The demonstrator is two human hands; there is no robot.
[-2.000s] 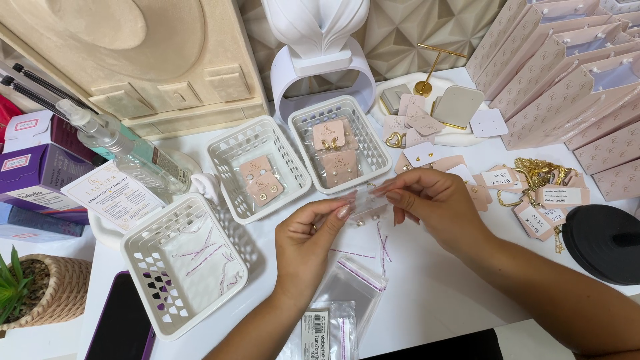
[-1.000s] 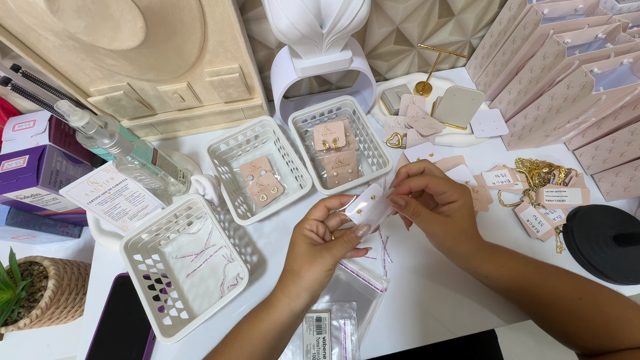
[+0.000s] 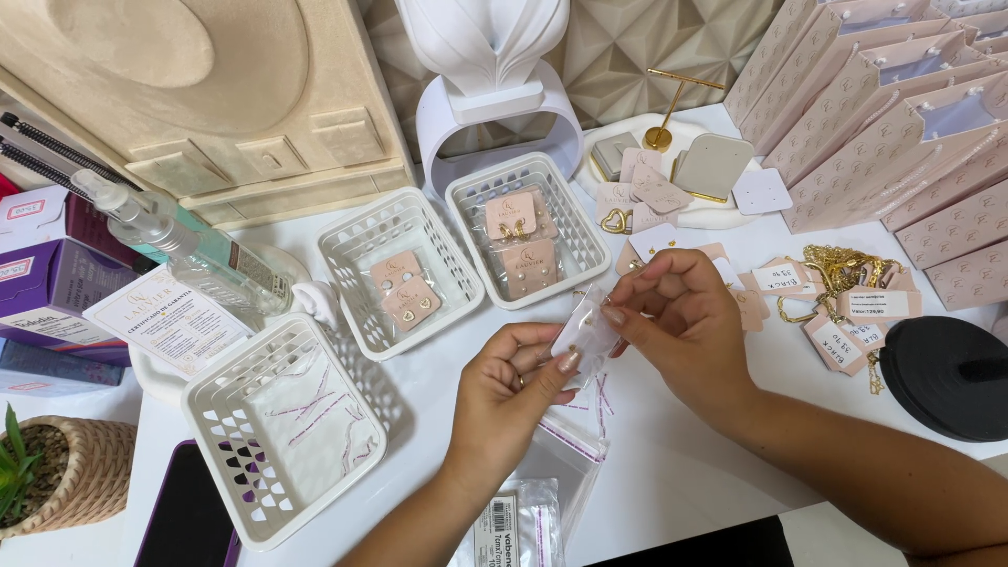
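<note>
My left hand [image 3: 516, 386] holds a small clear plastic bag [image 3: 581, 335] with an earring card inside, its pale back and small gold parts showing through. The fingertips of my right hand [image 3: 669, 315] pinch the bag's upper right edge. Below my hands lie clear bags with purple adhesive strips [image 3: 567, 449] and a labelled plastic pack [image 3: 512, 524]. Bagged pink earring cards [image 3: 409, 302] lie in the middle white basket [image 3: 465, 303], and more bagged cards [image 3: 529, 268] in the right white basket [image 3: 594, 272]. Peeled strips [image 3: 323, 409] rest in the left white basket [image 3: 272, 535].
Gold chains [image 3: 843, 272] with price tags lie at right, beside a black round stand [image 3: 953, 378]. Pink paper bags [image 3: 858, 150] line the back right. A spray bottle [image 3: 165, 228], printed card [image 3: 165, 323], smartphone [image 3: 189, 512] and potted plant [image 3: 79, 472] occupy the left. Jewelry displays [image 3: 713, 173] stand behind.
The bag and card between my hands have turned, the card's pale back now facing up. My right hand has shifted slightly along the bag's edge. The baskets have not moved.
</note>
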